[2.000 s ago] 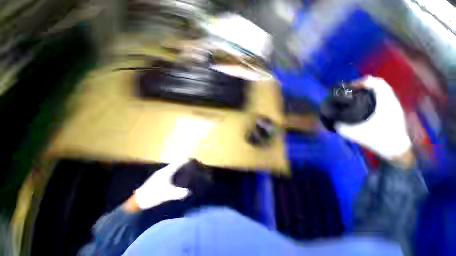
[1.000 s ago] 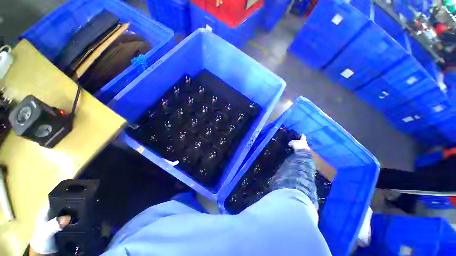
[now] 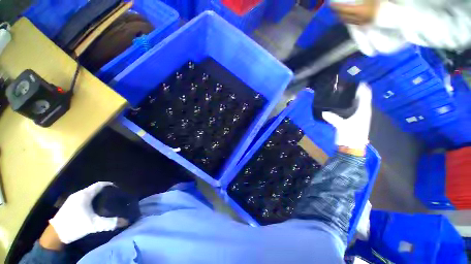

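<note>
My left hand, in a white glove, holds a black socket block low at the bench's front edge, against my blue clothing. My right hand, also gloved, is raised over the far right bin and holds a black piece, blurred; its outlets cannot be made out. Below it, a blue bin holds black pieces in rows with shiny points. A second blue bin beside it holds similar pieces.
A black test socket box with a red light stands on the tan bench. Another person's arm in a pale sleeve reaches in at the upper right. Stacked blue bins stand beyond. A blue bin at upper left holds dark flat pieces.
My right hand has risen out of the right bin with a black piece. My left hand has shifted right with its block. Another person's arm has entered at the upper right.
</note>
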